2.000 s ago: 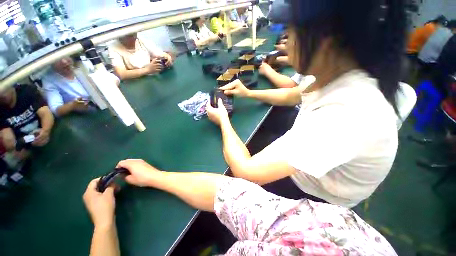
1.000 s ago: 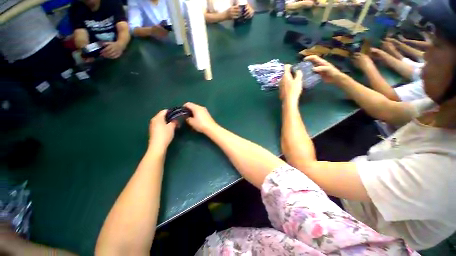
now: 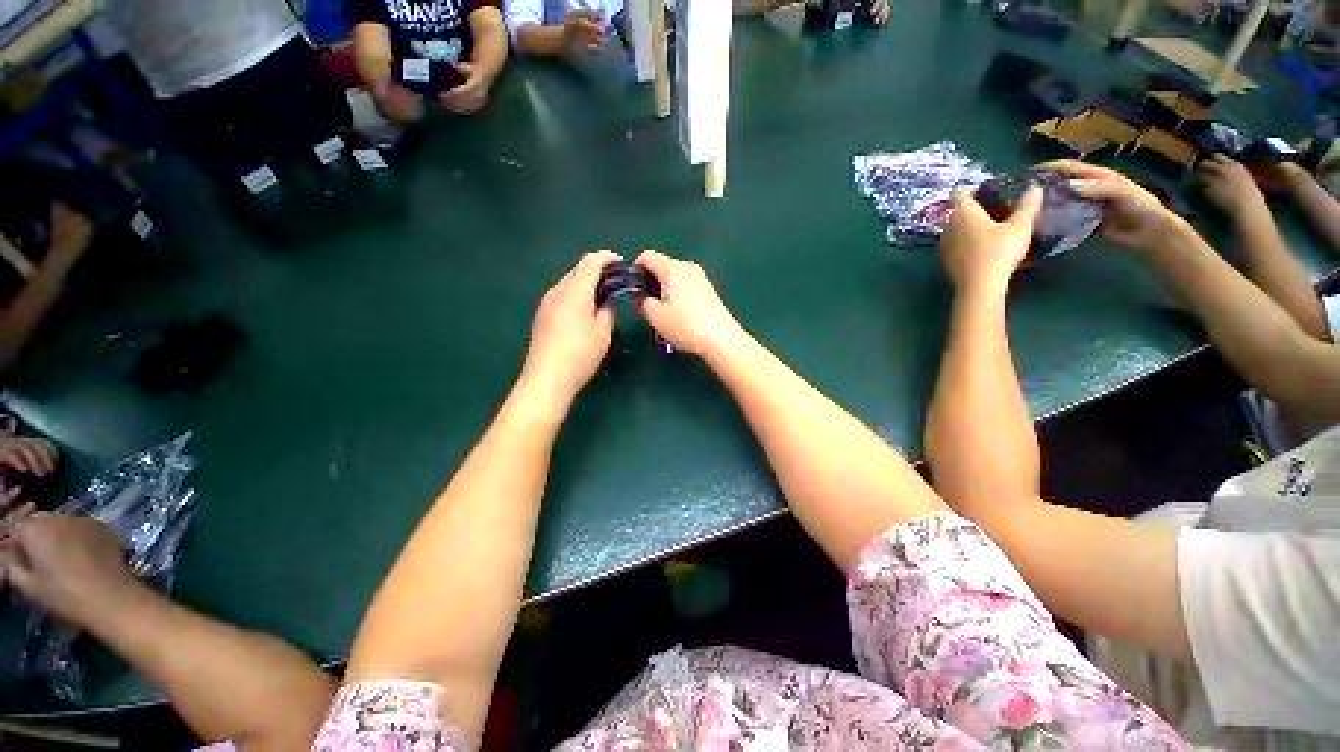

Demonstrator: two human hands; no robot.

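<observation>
A small black cable bundle [image 3: 628, 282] is held just above the dark green table [image 3: 441, 367], near the middle of the view. My left hand [image 3: 573, 326] grips its left end and my right hand [image 3: 685, 304] grips its right end. The bundle curves as a short arc between my fingers. A tiny pale bluish tip shows just under my right hand. The rest of the bundle is hidden by my fingers.
A neighbour at right holds a dark item [image 3: 1005, 196] beside a shiny bag heap [image 3: 919, 188]. Open cartons [image 3: 1088, 129] lie behind. A neighbour's arm and clear bags [image 3: 144, 507] are at lower left. A dark lump [image 3: 188, 353] lies left. A pale post [image 3: 705, 88] stands ahead.
The view has swung left, so more of the left side shows. My hands are closer together around the bundle, and its arc looks smaller and more covered.
</observation>
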